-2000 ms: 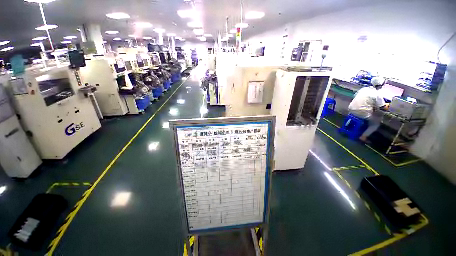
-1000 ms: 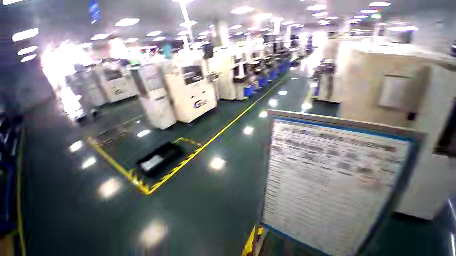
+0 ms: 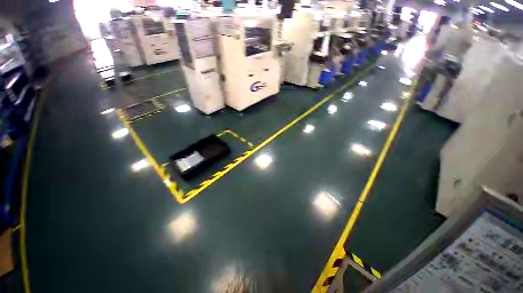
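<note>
Neither of my hands is in view. Nearest in front of me is a framed white sheet board (image 3: 479, 257) with a blue border, cut off at the lower right edge. It looks tilted in the view, and part of its stand shows beside black and yellow floor tape. A low black tray (image 3: 200, 155) with pale items in it lies on the green floor, inside a yellow-marked corner.
A white machine with a G logo (image 3: 252, 74) stands beyond the tray. A row of machines with blue bins (image 3: 326, 77) runs back along the aisle. White cabinets (image 3: 479, 137) stand at the right. Blue racking (image 3: 12, 137) is at the left edge. Yellow lines (image 3: 375, 171) cross the floor.
The view has swung left and down. The sheet board has moved from the middle to the lower right edge. The person seated at the right-hand bench is out of view.
</note>
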